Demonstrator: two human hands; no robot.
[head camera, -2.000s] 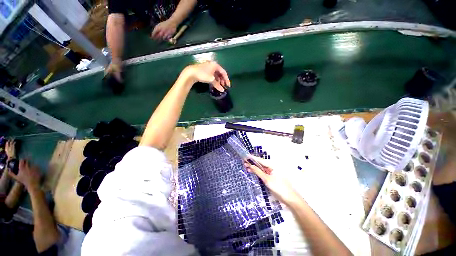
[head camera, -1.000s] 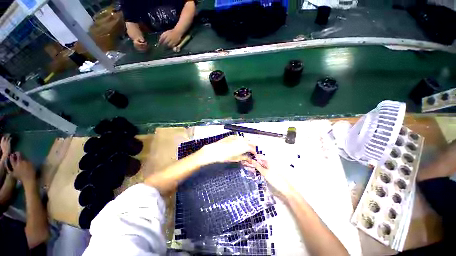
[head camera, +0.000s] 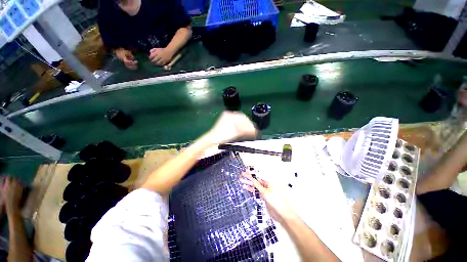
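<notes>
The black die-cut pad sheet (head camera: 205, 220) lies on the white board (head camera: 307, 215), with shiny clear film over it. My right hand (head camera: 256, 184) is at the sheet's upper right edge, fingers bent near the small black squares; whether it pinches one is too small to tell. My left hand (head camera: 234, 128) is blurred above the near belt edge, beyond the sheet; its fingers and anything in them cannot be made out. Just beyond it a black cylindrical unit (head camera: 261, 115) stands upright on the belt, with another (head camera: 231, 97) close by.
The mallet (head camera: 256, 150) lies beyond the sheet. A white fan (head camera: 371, 148) and a holed parts tray (head camera: 389, 204) are at right. Black sleeves (head camera: 97, 189) cluster on cardboard (head camera: 46, 204) at left. More units stand on the green belt (head camera: 169, 107). A person and blue crate (head camera: 240, 15) are across it.
My left hand first moved from a unit on the belt back to the sheet, then outward again to the belt edge. My right hand stays by the sheet's upper right. The view has shifted.
</notes>
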